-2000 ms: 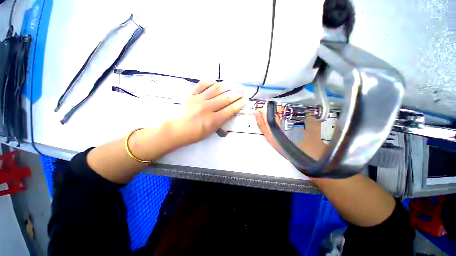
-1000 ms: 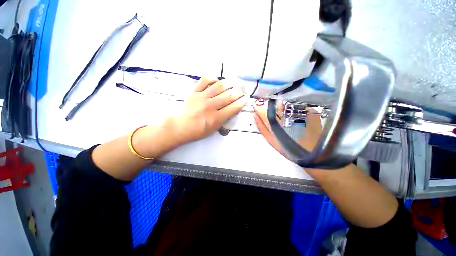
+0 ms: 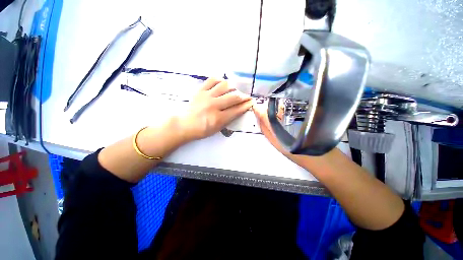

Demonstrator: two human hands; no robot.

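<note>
A pale strip with black edges (image 3: 167,75) lies on the white table, running from the left to under my left hand. My left hand (image 3: 216,109) lies flat on it, fingertips at the needle area (image 3: 260,101) of the sewing machine (image 3: 396,56). My right hand (image 3: 264,119) is at the needle area too, its fingertips close to the left ones. A large shiny curved metal guard (image 3: 337,86) hides much of it. Whether its fingers grip the fabric cannot be told.
A sewn piece with black edges (image 3: 104,81) lies at the table's left. Black strips (image 3: 21,86) hang at the far left. Layered grey and black pieces (image 3: 401,162) hang at the right. A scale runs along the front edge (image 3: 228,179), above blue crates (image 3: 157,203).
The view has shifted, so the metal guard and machine head appear further left. My hands stay at the needle area. The black-edged strip has barely moved.
</note>
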